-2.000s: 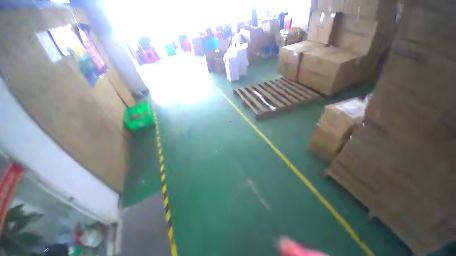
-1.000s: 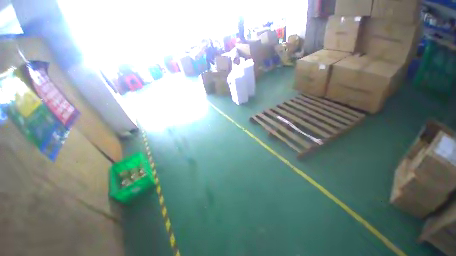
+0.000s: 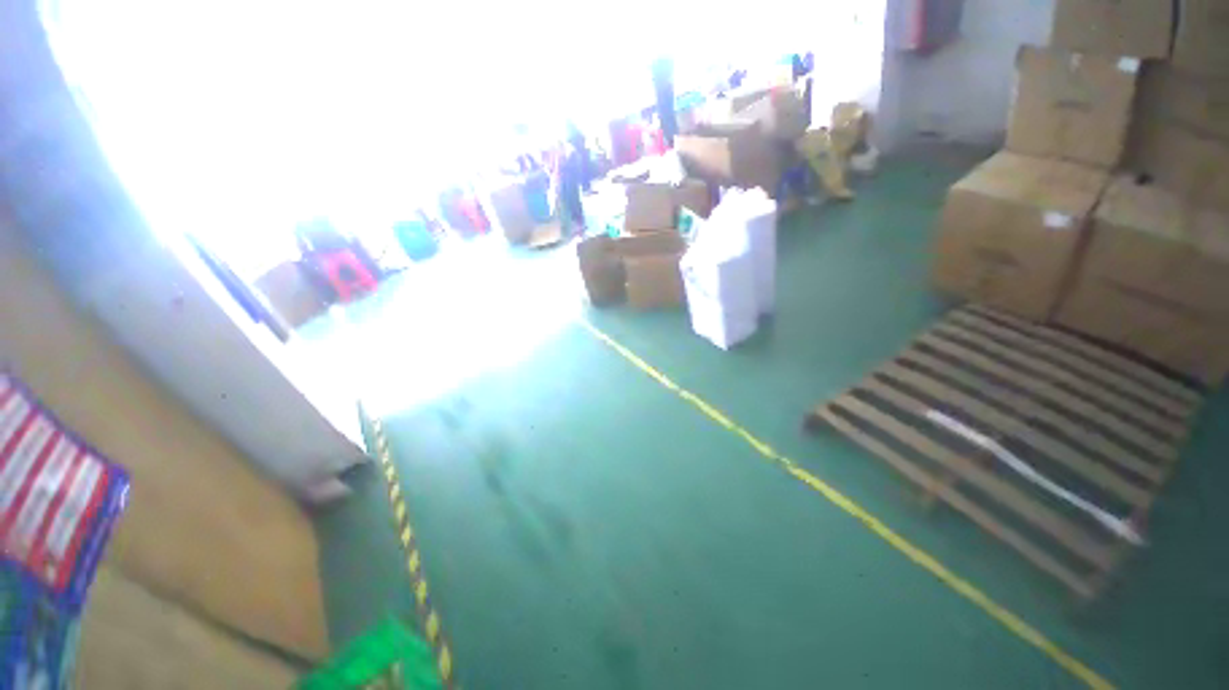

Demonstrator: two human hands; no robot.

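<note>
Neither of my hands shows, and no held tool is in view. Nearest in front is the green painted floor (image 3: 607, 526) with a yellow line (image 3: 809, 479) and a black-yellow striped line (image 3: 404, 539). A green crate (image 3: 384, 656) is at the bottom left, cut off by the lower edge. A flat wooden pallet (image 3: 1011, 431) lies on the floor at the right, with a whitish strip across its slats.
Large cartons (image 3: 1004, 243) are stacked behind the pallet. Tall white containers (image 3: 728, 276) stand beside open cartons (image 3: 651, 270) ahead. A red stool (image 3: 351, 274) is further back left. A wall end (image 3: 229, 364) and posters (image 3: 54, 499) line the left. Glare hides the far background.
The view has moved forward: the pallet, white containers and cartons look larger and nearer. The green crate has slid down to the bottom edge. The pink-red thing seen earliest is out of view.
</note>
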